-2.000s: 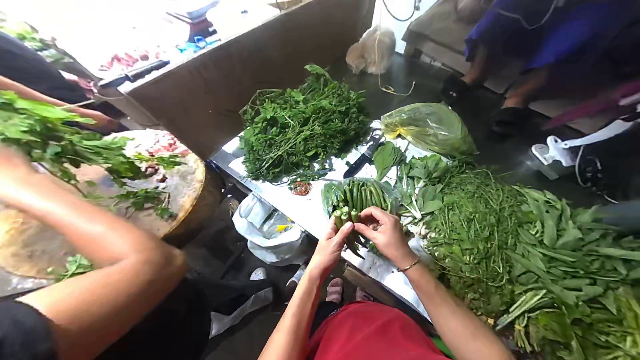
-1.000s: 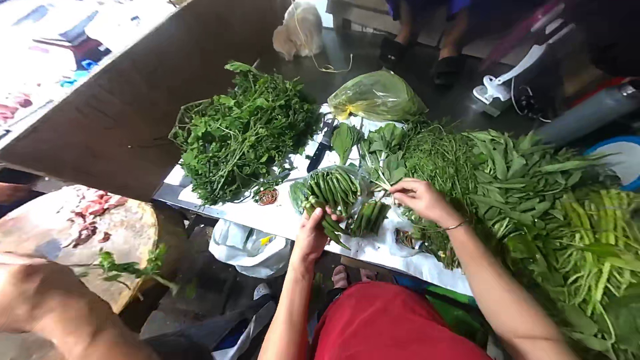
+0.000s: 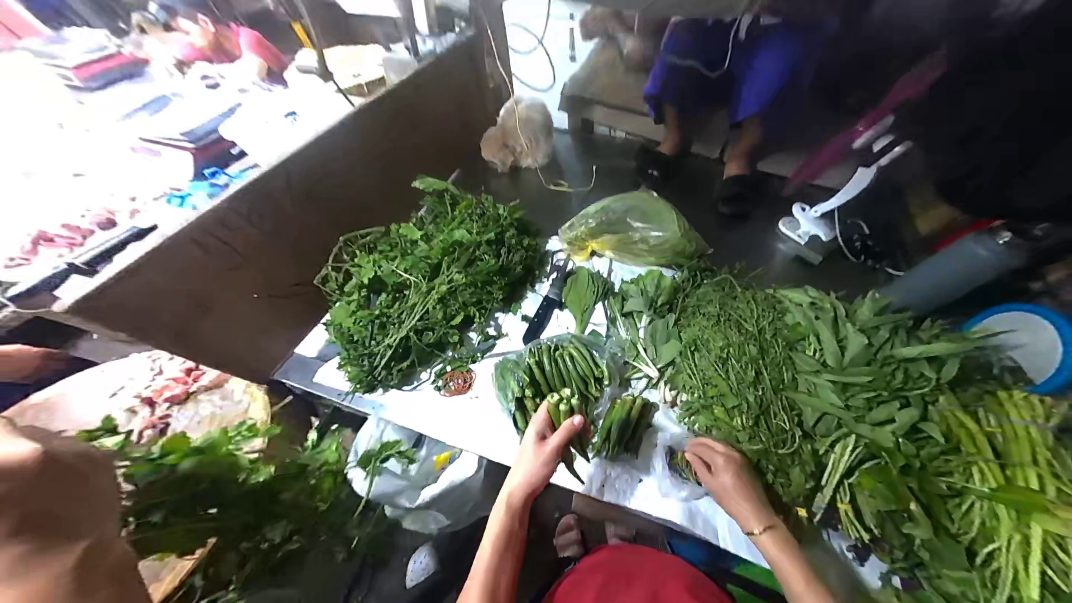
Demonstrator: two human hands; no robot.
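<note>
My left hand [image 3: 548,448] holds a small bunch of okra pods [image 3: 566,405] upright, over the near edge of a plastic bag of okra [image 3: 563,368]. Another okra bundle [image 3: 624,425] lies just right of that hand. My right hand [image 3: 727,476], with a thin bracelet at the wrist, has its fingers in or at a small clear plastic bag [image 3: 675,461] near the front edge; dark bands seem to lie inside it. Whether the fingertips hold anything cannot be seen. Red rubber bands [image 3: 457,383] lie to the left. A black-handled knife [image 3: 546,311] lies behind the okra.
Leafy greens [image 3: 427,276] are heaped at left, more greens [image 3: 871,368] at right, with a tied bag [image 3: 634,228] behind. A white plastic bag [image 3: 423,477] hangs below the front edge. Another person's arm [image 3: 67,511] and leafy stems are at lower left, near a chopping block [image 3: 251,402] with meat.
My right hand has left the okra bunch and moved right and down, to the small plastic bag near the front edge. The left hand keeps the bunch. The neighbour's greens have moved at lower left.
</note>
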